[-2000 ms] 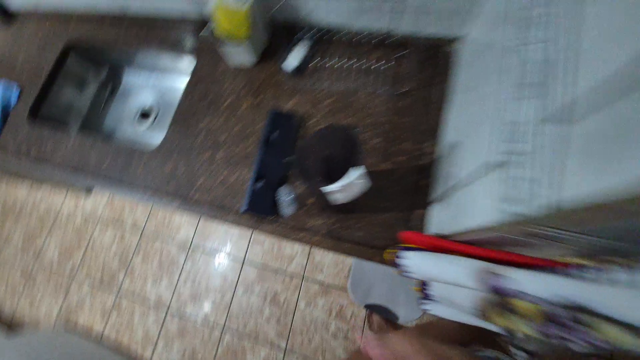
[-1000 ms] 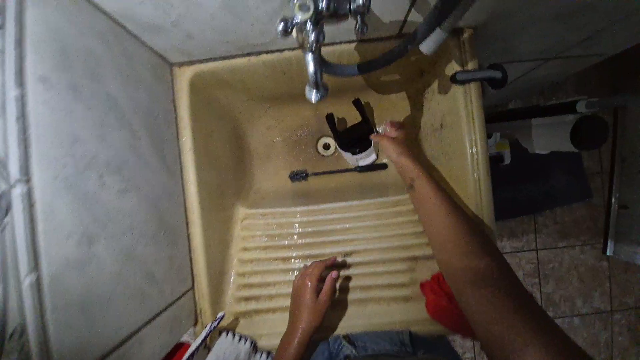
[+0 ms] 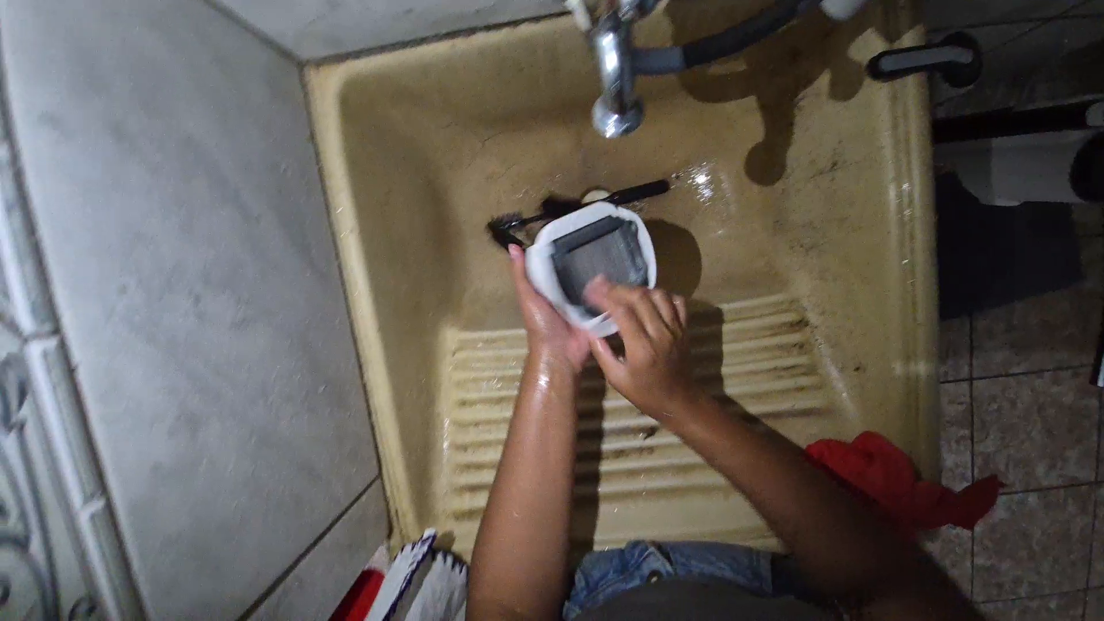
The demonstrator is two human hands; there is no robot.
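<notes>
A white plastic part with a grey mesh-like centre is held above the yellowed laundry sink. My left hand grips it from its left and lower side. Over its lower right edge lies my right hand, fingers spread and somewhat blurred, touching or nearly touching the grey centre. Behind the part, a black long-handled brush lies on the basin floor, partly covering the pale drain. Dark prongs near the brush head may belong to the held part; I cannot tell.
A chrome faucet hangs over the basin, with a grey hose running to the right. The ribbed washboard slopes below my hands. A red cloth hangs on the right front edge; a striped cloth is at lower left.
The white part, with my right hand beside it low in the basin one second ago, is now raised in my left hand. The brush has shifted. Two seconds ago the view showed a countertop.
</notes>
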